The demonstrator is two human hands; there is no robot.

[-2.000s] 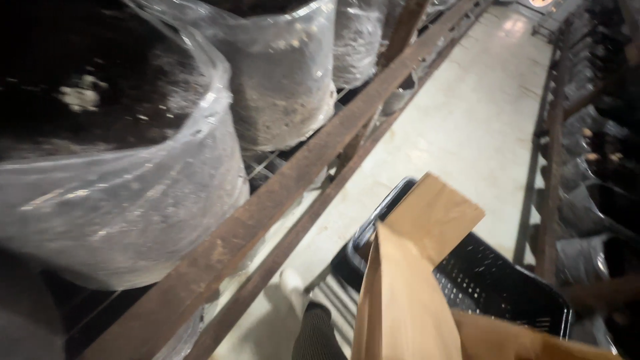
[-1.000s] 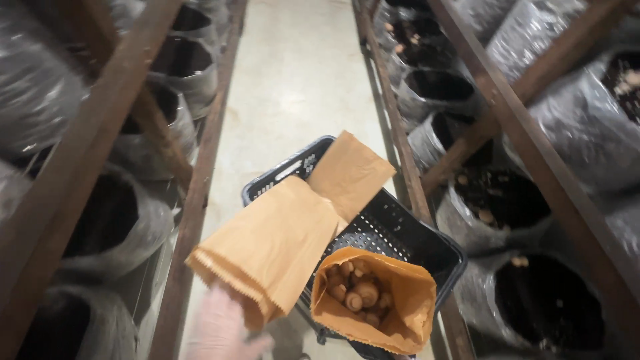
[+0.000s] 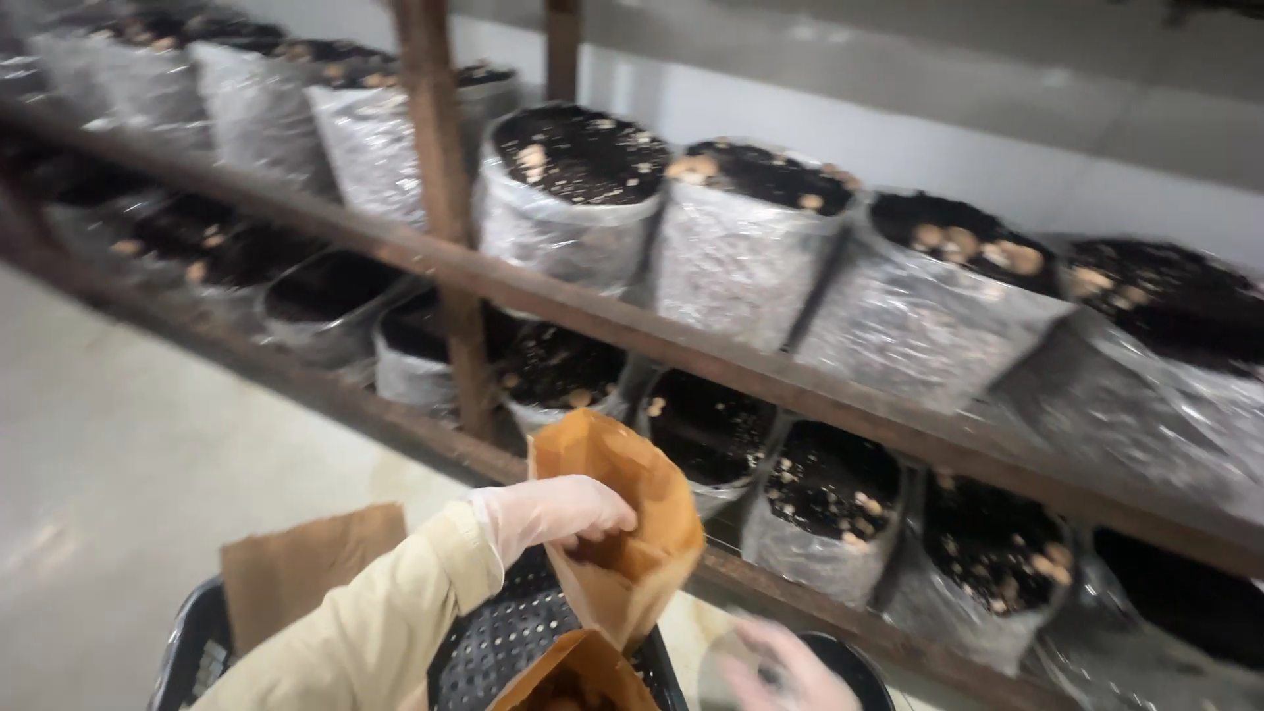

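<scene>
My left hand (image 3: 558, 513), in a thin translucent glove under a pale sleeve, reaches over the rim of an upright brown paper bag (image 3: 662, 533). Its fingers are inside the mouth, so their grip is hidden. This bag is at the right side of a black perforated plastic basket (image 3: 504, 632). A second paper bag (image 3: 583, 671) shows at the bottom edge, with brownish contents. Folded brown paper (image 3: 306, 563) leans at the basket's left. My right hand (image 3: 785, 667), blurred, is low to the right beside a round black container (image 3: 854, 671); whether it holds something is unclear.
Wooden shelf rails (image 3: 691, 360) run across the view on two levels, with an upright post (image 3: 439, 168). Clear plastic grow bags (image 3: 750, 257) of dark soil with small pale-brown mushrooms line both levels. Pale floor (image 3: 109, 444) lies at left.
The view has swung from the aisle to the shelving. My left hand is now at a paper bag's mouth, and my right hand has come into sight at lower right.
</scene>
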